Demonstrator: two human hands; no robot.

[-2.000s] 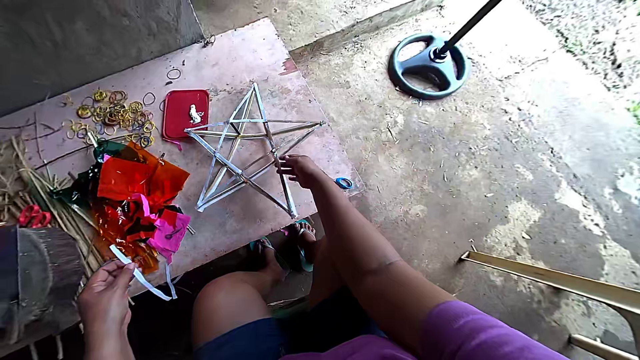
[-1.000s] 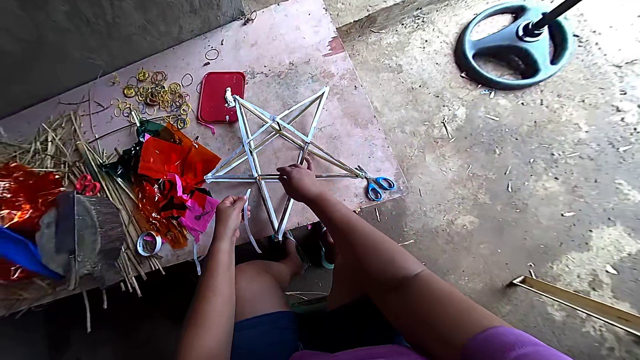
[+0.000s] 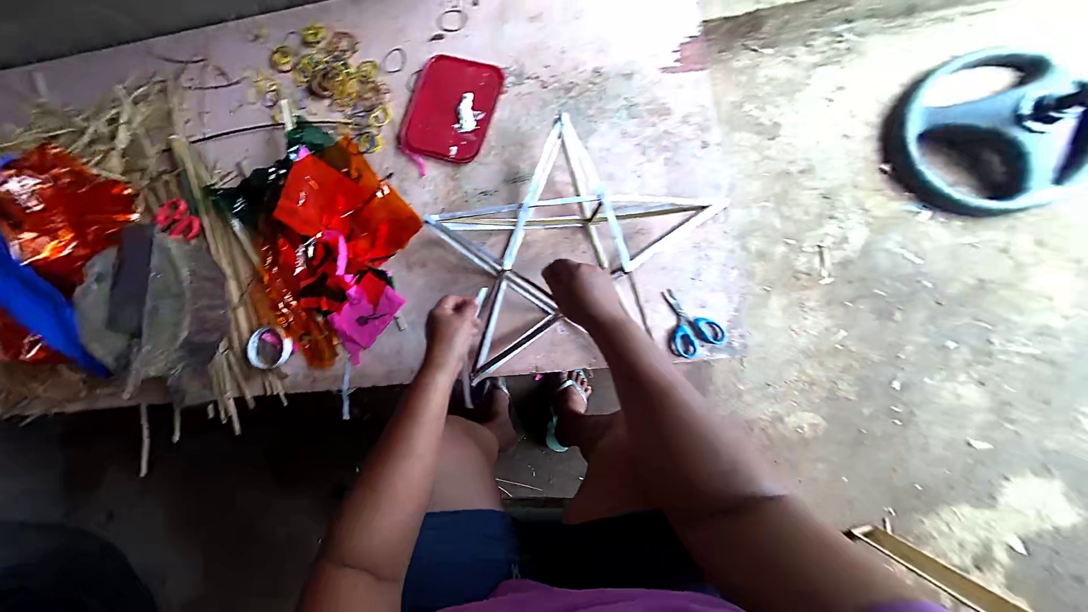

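Observation:
A star-shaped frame of sticks wrapped in pale strips (image 3: 520,225) lies on the pinkish tabletop (image 3: 586,68). My left hand (image 3: 452,327) pinches a narrow white strip (image 3: 480,310), just left of the star's lower point. At the star's lower right inner edge is my right hand (image 3: 582,289), fingers curled at a stick; whether it grips the stick is hidden. Blue-handled scissors (image 3: 693,330) lie to the right of the star. A roll of white tape (image 3: 269,348) stands near the table's front edge, beside crumpled orange cellophane (image 3: 348,204) and a pink piece (image 3: 367,316).
Behind the star sits a red plastic lid (image 3: 450,106), with rubber bands (image 3: 331,72) to its left. Split sticks (image 3: 221,289), red-handled scissors (image 3: 177,218) and blue cellophane (image 3: 42,310) crowd the left. A wheel-shaped stand base (image 3: 977,127) rests on the concrete floor.
The star has been turned on the table. My left hand, with the white strip, has moved from beside the cellophane over to the star. The view has shifted.

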